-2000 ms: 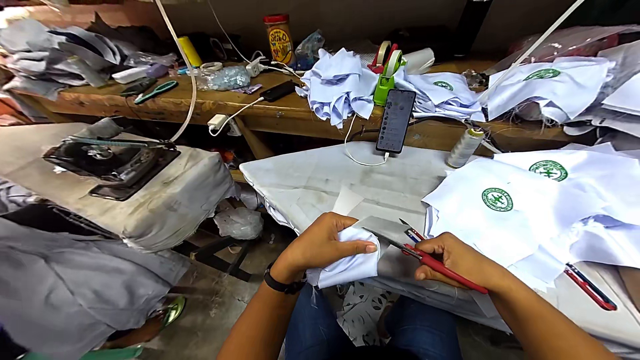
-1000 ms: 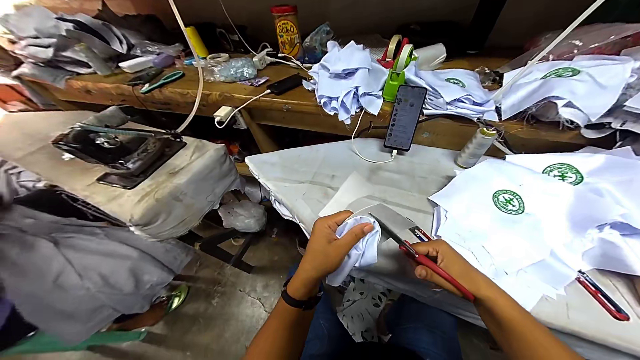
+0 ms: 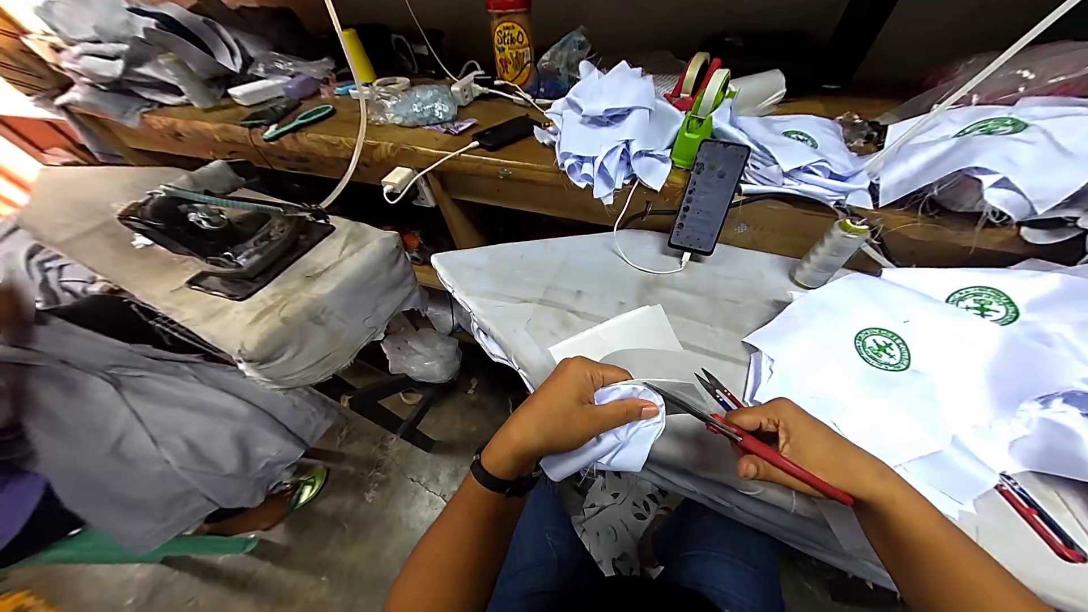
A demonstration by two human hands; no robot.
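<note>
My left hand [image 3: 586,408] pinches a folded white fabric piece [image 3: 608,442], its thumb on top near a curved edge. A thin, pale curved sheet [image 3: 663,365] stands out behind the cloth. In my right hand [image 3: 786,442] are red-handled scissors [image 3: 778,459], whose blades point left and meet the edge of the fabric. Small thread snips [image 3: 718,389] with dark blades also stick out from the same hand. White fabric pieces with green printed emblems [image 3: 850,374] lie on the padded board just right of my hands.
A charging phone [image 3: 710,197] leans at the back of the padded board [image 3: 527,272], near a thread cone [image 3: 830,253]. Fabric, a green tape dispenser [image 3: 699,127] and a jar [image 3: 512,47] stand on the wooden shelf [image 3: 493,166]. An iron [image 3: 221,225] rests at left; a person in grey cloth [image 3: 153,425] sits nearby.
The scissors' blades, seen broad and flat against the cloth a second ago, now appear narrow. The left hand keeps its hold on the fabric.
</note>
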